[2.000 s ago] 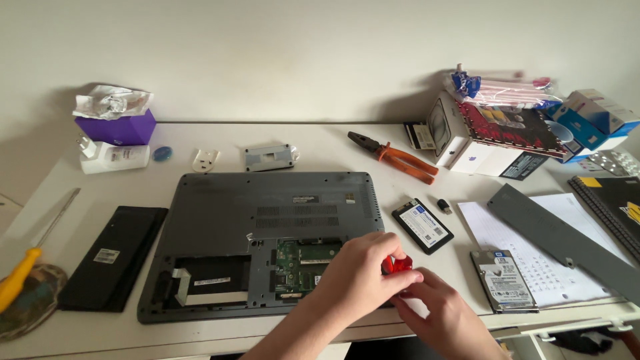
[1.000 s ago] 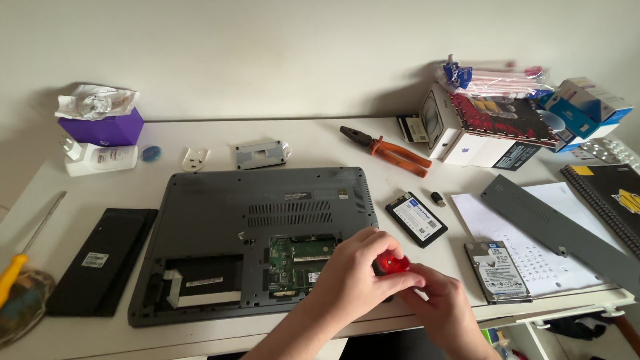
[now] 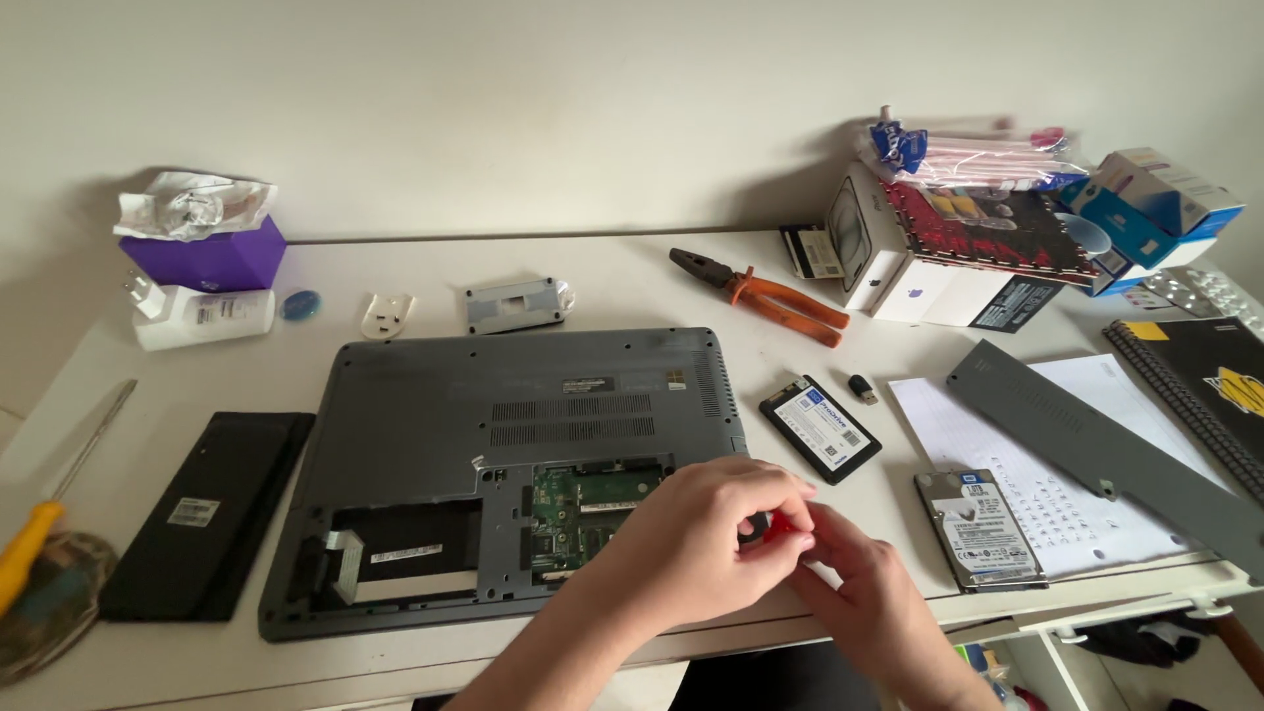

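Note:
My left hand [image 3: 706, 538] and my right hand [image 3: 859, 583] meet over the front right corner of an upturned grey laptop [image 3: 425, 405]. Between their fingers is a small red object [image 3: 780, 525], mostly covered, so its kind is unclear; the left fingers close on it and the right fingertips touch it. The laptop's bays lie uncovered, showing a green circuit board [image 3: 563, 504] and a drive bay with a ribbon cable [image 3: 348, 565]. Right of the laptop lie a solid-state drive [image 3: 822, 427], a small black USB adapter [image 3: 862, 389] and a hard disk drive [image 3: 978, 528].
Orange-handled pliers [image 3: 780, 304], a metal drive bracket [image 3: 515, 304] and a white piece with screws [image 3: 387, 316] lie behind. At left are a black battery-like block [image 3: 207, 513] and a yellow-handled screwdriver [image 3: 35, 543]. A grey cover panel [image 3: 1096, 444] rests on paper [image 3: 1062, 528]; boxes [image 3: 948, 286] stand back right.
The red object shows less between my fingers than before. Both hands stay together near the laptop's front right corner.

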